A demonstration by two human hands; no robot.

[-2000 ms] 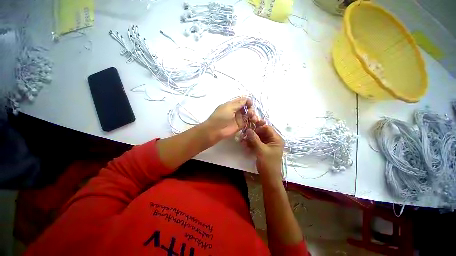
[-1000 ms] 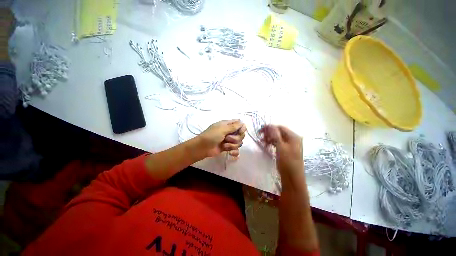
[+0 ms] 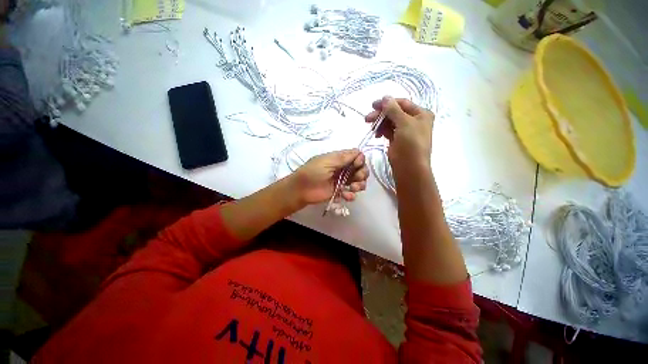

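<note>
My left hand (image 3: 334, 178) is closed around thin cable leads near the table's front edge. Small white ends (image 3: 341, 210) and a thin strand tip stick out below its fingers. My right hand (image 3: 406, 131) is up and to the right of it, with thumb and fingers pinching the same thin leads (image 3: 369, 136), which run straight between the two hands. Pale strands curve on the table behind the hands. How many leads are held cannot be told.
A fanned lead bundle (image 3: 249, 67), a black phone (image 3: 197, 125), short leads (image 3: 346, 32) and a yellow label (image 3: 435, 24) lie beyond. A white-ended bundle (image 3: 487, 224), yellow basket (image 3: 529, 124) and coiled hanks (image 3: 597, 259) are at right. White-ended leads (image 3: 82, 71) lie far left.
My right hand has moved up and away from the table's front edge, and the leads now run straight between both hands. My left hand stays closed. The camera view has shifted.
</note>
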